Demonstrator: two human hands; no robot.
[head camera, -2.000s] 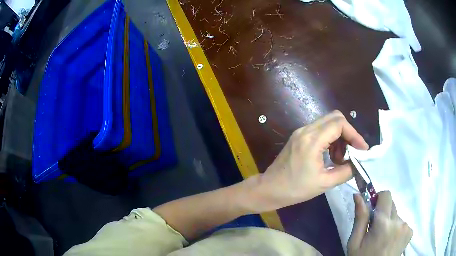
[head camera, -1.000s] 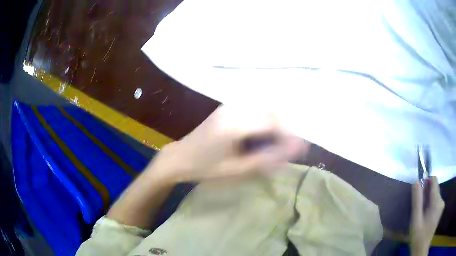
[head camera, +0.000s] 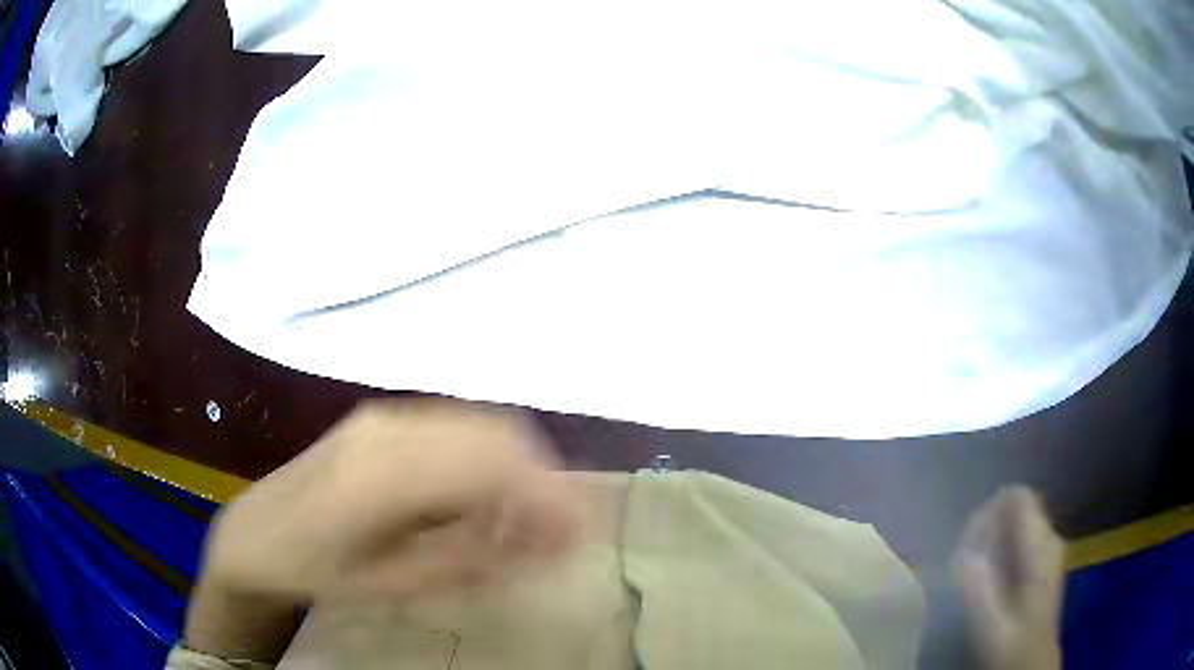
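Note:
A white garment (head camera: 629, 314) lies spread over the dark red-brown table, its curved hem towards me and a long fold or seam line across it. My left hand (head camera: 393, 504) is blurred, in front of the hem at the table's near edge and not touching the garment. Its fingers look curled; whether it holds anything cannot be told. My right hand (head camera: 1015, 576) is small and blurred at the lower right, off the garment. No snips can be made out in it.
Another white cloth piece (head camera: 81, 59) lies at the far left. Thread clippings (head camera: 72, 282) and a small round white spot (head camera: 214, 411) lie on the tabletop at left. The yellow table edging (head camera: 144, 465) runs near blue bins (head camera: 98, 563) at lower left. More crumpled white cloth is at upper right.
The view has swung right, from the bin and table corner to the spread garment. My left hand has left the garment edge it pinched. The snips seen in my right hand earlier are no longer visible.

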